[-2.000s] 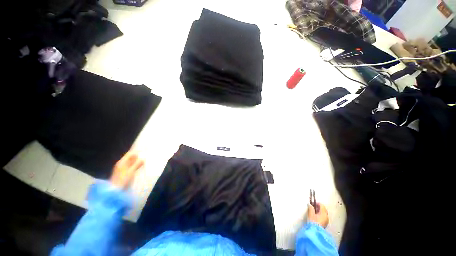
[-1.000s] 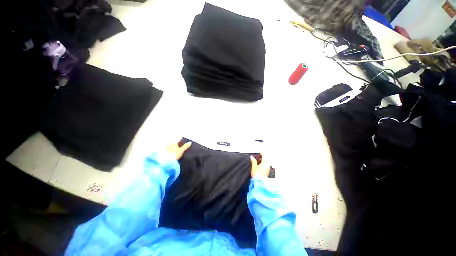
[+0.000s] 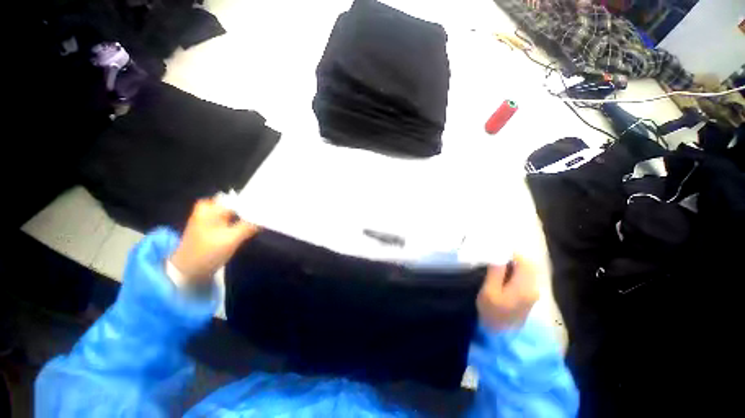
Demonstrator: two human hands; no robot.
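Note:
Black trousers (image 3: 351, 314) hang between my hands in front of me, the pale inside of the waistband along the top edge. A small dark brand label (image 3: 384, 237) shows near the middle of the pale strip. My left hand (image 3: 209, 242) grips the left end of the waistband. My right hand (image 3: 508, 292) grips the right end. The waistband is pulled out wide and is a little blurred. The lower part of the trousers is hidden at my body.
A folded black stack (image 3: 382, 77) stands beyond the trousers on the white table (image 3: 296, 181). A second folded pile (image 3: 176, 155) lies at left. A red spool (image 3: 501, 117) lies right of the stack. A black garment heap (image 3: 653, 269) fills the right; cords and plaid cloth (image 3: 596, 41) are at far right.
The trousers lay flat with my hands at the waistband corners. Now the waistband is stretched wider and looks lifted, my hands farther apart. The snips on the table at right are no longer visible.

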